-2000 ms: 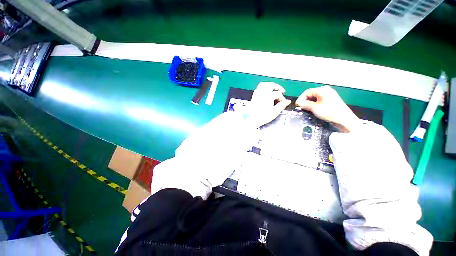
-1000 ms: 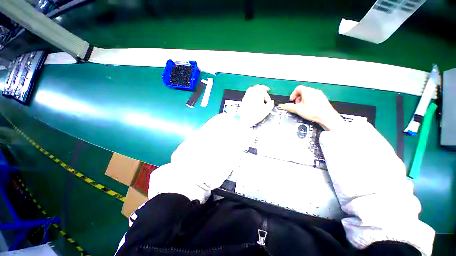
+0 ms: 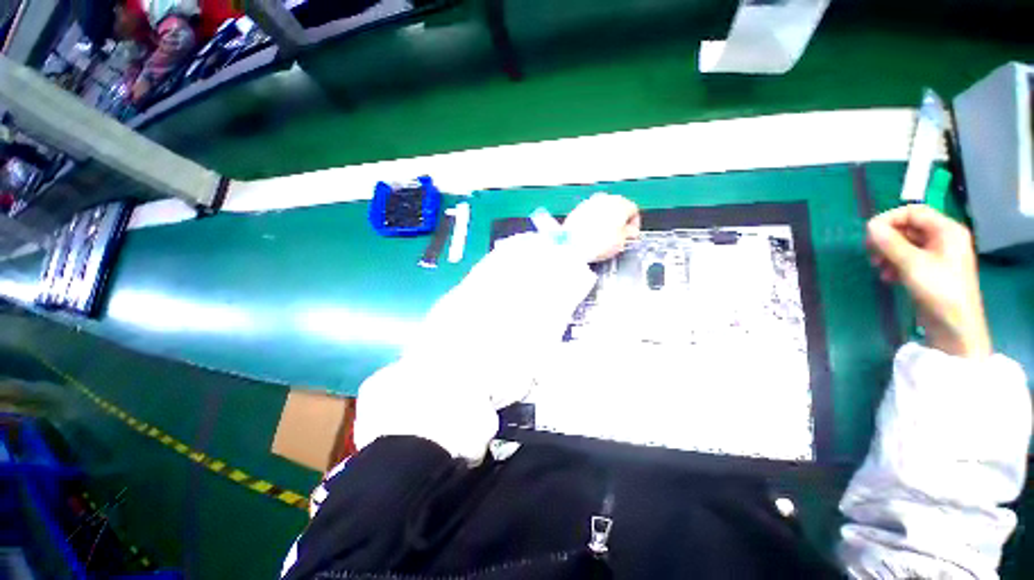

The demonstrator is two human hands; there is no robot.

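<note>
The open computer unit [image 3: 692, 374] lies flat in front of me, its silver-white interior overexposed and its black border showing at the far, right and near sides. My left hand [image 3: 607, 227] rests at the unit's far edge, left of centre, fingers curled down; whether it holds anything cannot be told. A teal band is at the left wrist. My right hand [image 3: 927, 255] is off the unit to the right, over the lower end of the green strip [image 3: 938, 190], fingers curled; whether they hold the strip or something small cannot be told.
A blue bin [image 3: 405, 207] of tiny black pieces stands left of the unit, beside short black and white strips [image 3: 458, 232]. A white strip [image 3: 922, 153] and a grey block [image 3: 998, 159] are at the far right. A brown carton [image 3: 311, 428] is below the bench edge.
My right hand has left the unit's far edge and moved right to the green strip. My left hand stays at the far edge. The view has turned, and more of the unit's right side shows.
</note>
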